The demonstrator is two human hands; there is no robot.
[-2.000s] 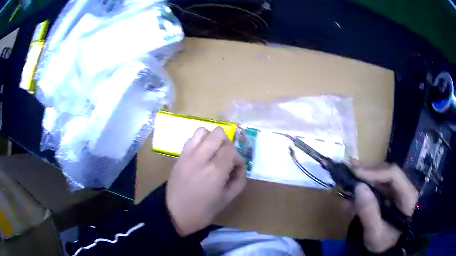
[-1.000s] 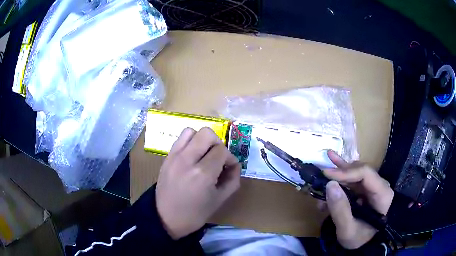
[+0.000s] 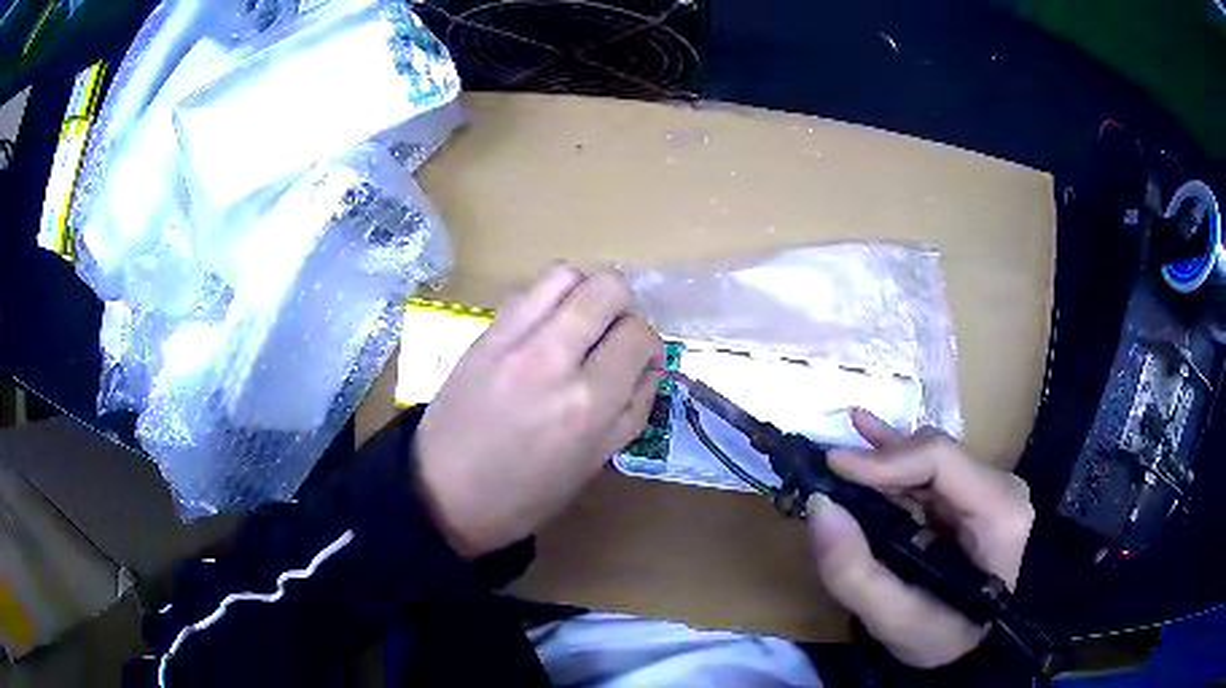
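Note:
My right hand (image 3: 928, 538) holds the black soldering iron (image 3: 803, 464), its metal tip at the green circuit board (image 3: 655, 437). A thin wire guide runs alongside the tip. The board lies at the left end of the white power bank casing (image 3: 807, 390). My left hand (image 3: 538, 403) covers the right part of the yellow-edged battery cell (image 3: 428, 356), its bent fingers at the board's upper left edge. What these fingertips touch is hidden. A bit of red wire shows near the tip. A clear bag (image 3: 834, 289) lies under and behind the casing.
A cardboard mat (image 3: 807, 182) lies under the work. Bagged white casings (image 3: 269, 269) are piled left, with yellow-edged cells (image 3: 70, 168) beyond. A black fan (image 3: 571, 47) stands behind. A solder spool (image 3: 1190, 235) and black metal-fitted box (image 3: 1136, 430) are right; a carton (image 3: 61, 571) is lower left.
My left hand has moved from the cell's face up and right to the board's edge. My right hand has brought the iron left, its tip now at the board.

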